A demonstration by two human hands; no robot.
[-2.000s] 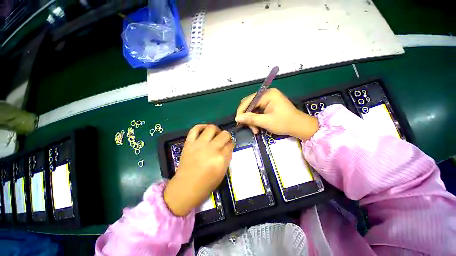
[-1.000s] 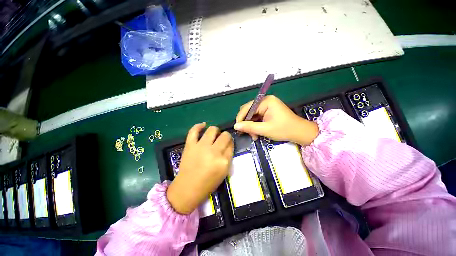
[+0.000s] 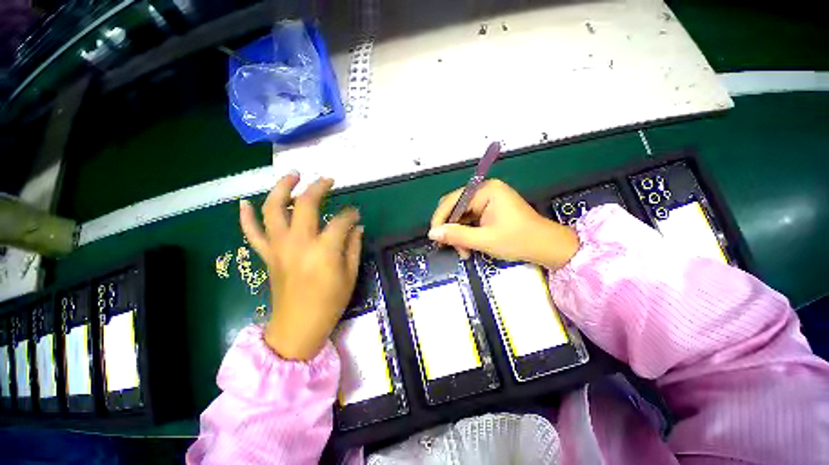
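Observation:
My right hand (image 3: 495, 222) holds slim tweezers (image 3: 476, 182) like a pen at the top end of a phone housing (image 3: 445, 313), second from the left in the black foam tray (image 3: 727, 222). The tweezer tips are hidden by my fingers. My left hand (image 3: 309, 263) is raised with fingers spread over the green bench and the leftmost housing (image 3: 368, 363); no object shows in it. White sheets cover the housings' lower parts. Small gold rings (image 3: 245, 263) lie loose on the green surface, partly behind my left hand.
A second foam tray (image 3: 164, 336) with several phone housings stands at the left. Beyond the front tray lies a white board (image 3: 545, 73). A blue bin (image 3: 333, 109) with a clear plastic bag (image 3: 273, 91) and a perforated strip (image 3: 361, 77) are at its left end.
My left hand has left the tray's left housings, moved left and away from me, and spread its fingers, uncovering the second housing's top. My right hand with the tweezers has hardly moved.

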